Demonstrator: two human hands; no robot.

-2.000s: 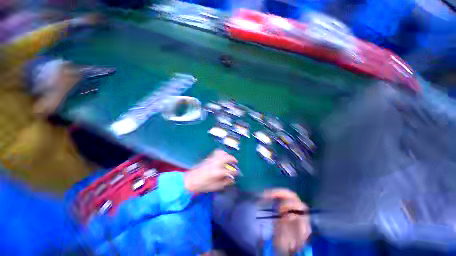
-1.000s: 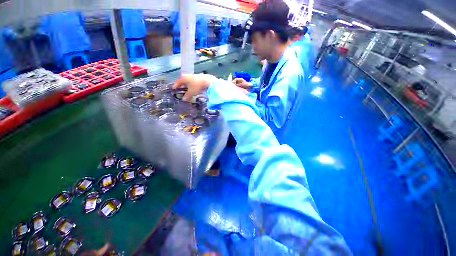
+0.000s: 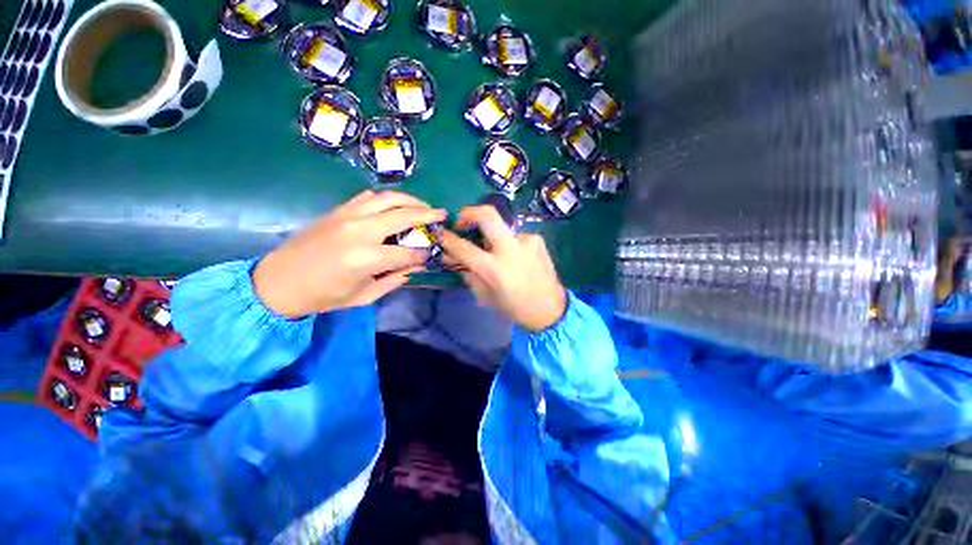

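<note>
My left hand (image 3: pixel 346 250) holds a round housing (image 3: pixel 418 237) with a white and yellow rectangle inside, near the bench's front edge. My right hand (image 3: pixel 512 266) is close against it on the right, fingers bent. A dark round disc (image 3: pixel 498 207) shows just behind the right fingers and seems held by them; its lower part is hidden. The fingers hide the contact between disc and housing. Several more housings (image 3: pixel 408 89) lie face up on the green bench (image 3: pixel 235 181) beyond my hands.
A tall stack of clear blister trays (image 3: pixel 746 245) stands at the right. A white sticker roll (image 3: pixel 75 64) and a strip with black ovals (image 3: pixel 23 80) lie at the upper left. A red compartment tray (image 3: pixel 136 343) with housings is low at left. Another person's blue sleeve (image 3: pixel 885 399) shows at right.
My view has swung back down to the bench. My right hand has moved from the top of the clear tray stack to beside my left hand, with the dark disc now at its fingers.
</note>
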